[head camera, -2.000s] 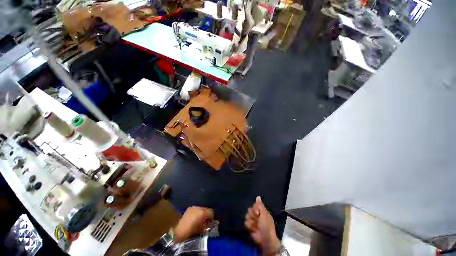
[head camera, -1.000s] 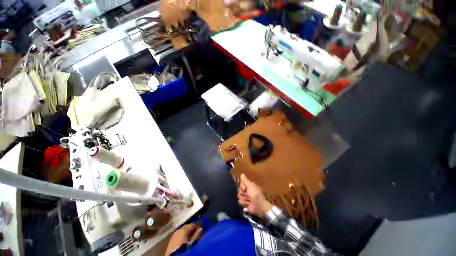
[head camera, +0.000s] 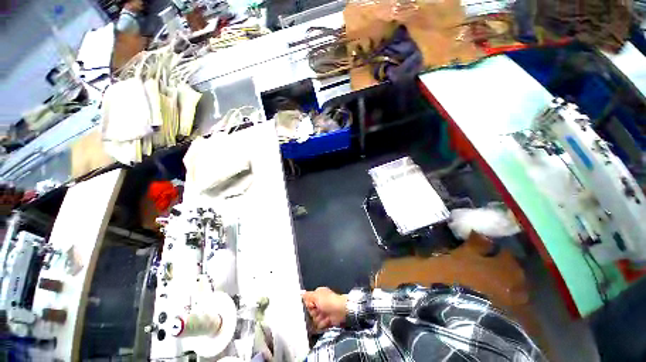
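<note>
My right hand [head camera: 326,307], in a black-and-white plaid sleeve, is beside the right edge of the white machine table [head camera: 273,233]. Its fingers look curled and nothing shows in them; the hand is blurred. My left hand is not in view. A white sewing machine [head camera: 202,283] stands on the table, with a thread cone [head camera: 202,324] near its lower end. Beige bag pieces [head camera: 223,166] lie at the far end of the table.
A white-topped stool [head camera: 409,194] stands beyond the aisle floor. Brown bags [head camera: 453,272] lie right of my hand. A mint table [head camera: 506,141] with a red edge holds another machine. A blue crate [head camera: 319,145], stacked beige bags [head camera: 149,117] and a distant person [head camera: 129,20] are farther off.
The view has swung left towards the machine table. My right hand has moved from over the brown bags to the table edge. My left hand has left the picture.
</note>
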